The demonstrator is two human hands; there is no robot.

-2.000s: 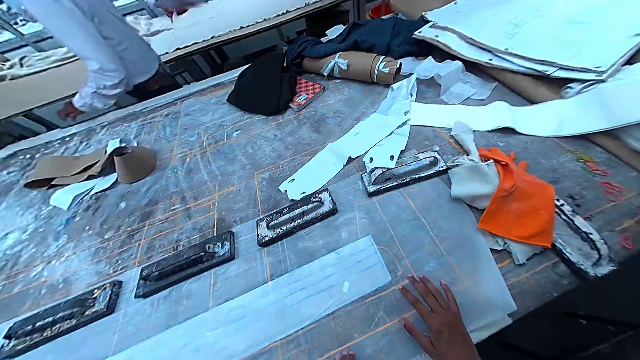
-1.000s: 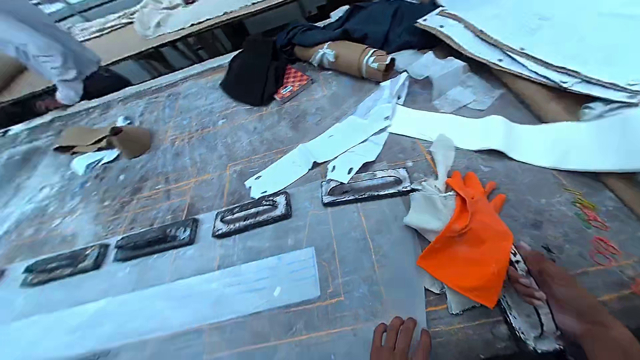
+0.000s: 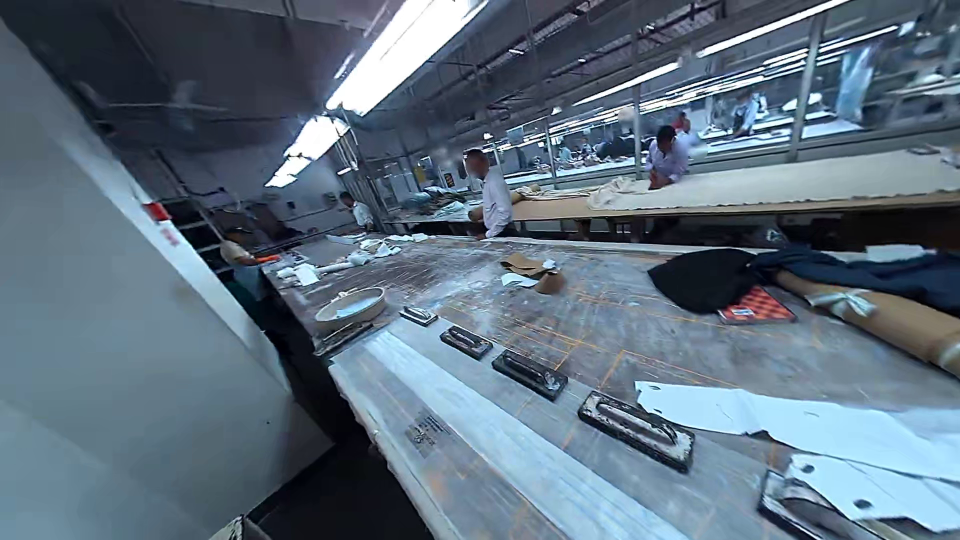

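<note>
Neither of my hands shows in the head view now. A row of several dark blocks with handles, among them a worn block (image 3: 636, 429), a black one (image 3: 529, 373) and a smaller one (image 3: 466, 341), lies along a clear plastic sheet on the long worktable (image 3: 600, 330). Beside them a long whitish strip (image 3: 480, 442) runs lengthwise under or within the sheet; I cannot tell which. White pattern pieces with holes (image 3: 795, 424) lie at the right, partly beside the nearest block (image 3: 806, 510). Brown and white scraps (image 3: 534, 271) lie farther back.
An oval basin (image 3: 351, 307) stands near the table's left edge. Black cloth (image 3: 705, 279), a red checked item (image 3: 757, 306) and a tied brown roll (image 3: 877, 311) lie at the back right. A white wall (image 3: 135, 337) rises at the left. People stand beyond the table (image 3: 496, 195).
The view has swung up and left. Both hands, one of them at a block beside the orange glove a second ago, have left the view, as has the glove.
</note>
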